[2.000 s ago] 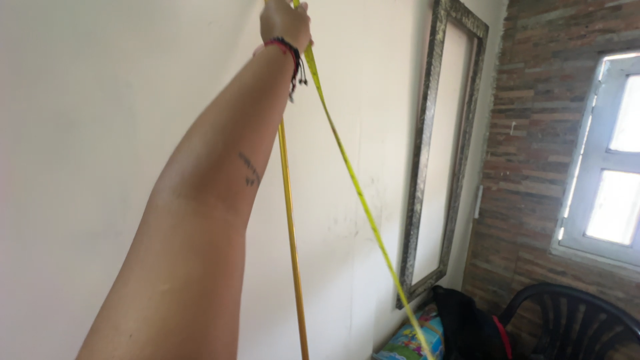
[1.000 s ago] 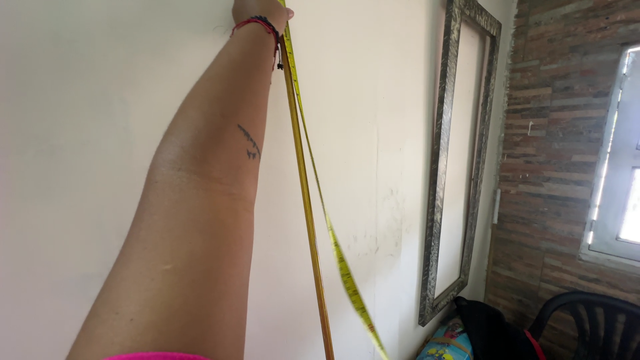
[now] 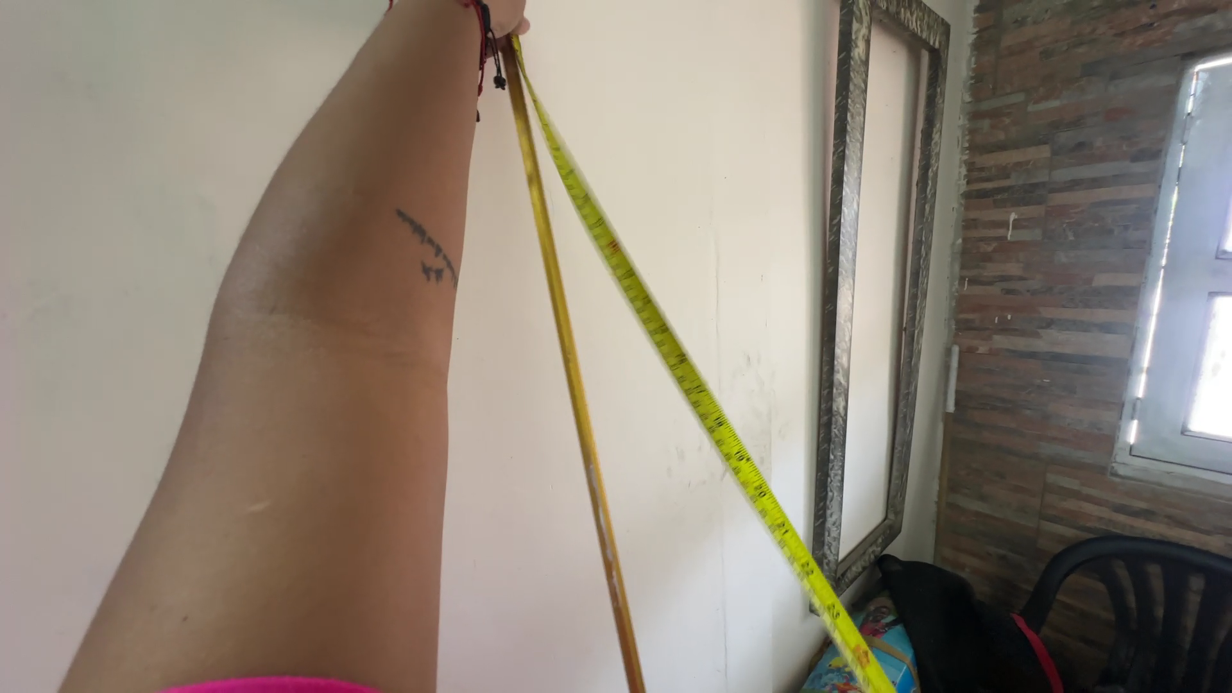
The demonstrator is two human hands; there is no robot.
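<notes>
My left arm reaches up from the lower left, and my left hand (image 3: 507, 17) is partly cut off at the top edge. Its fingers close on the upper end of a yellow tape measure blade (image 3: 664, 337). The blade slants down to the lower right, its markings showing; its case is out of view. Beside it, a narrow golden-brown strip (image 3: 568, 356) runs down from the same fingers, nearly upright. Whether the fingers also grip the strip is hard to tell. Blade and strip meet near the hand and spread apart lower down. My right hand is out of view.
Behind stands a pale wall (image 3: 674, 144). An empty dark, silvery frame (image 3: 835, 289) is upright against it at right. Below are a colourful patterned item (image 3: 890, 654), black cloth (image 3: 938, 616) and a black plastic chair (image 3: 1088, 553). A window (image 3: 1165, 385) is set in the brick-patterned wall.
The tape blade, close beside the strip one second ago, now slants farther away from it to the right and shows its marked face. My left hand still holds its upper end.
</notes>
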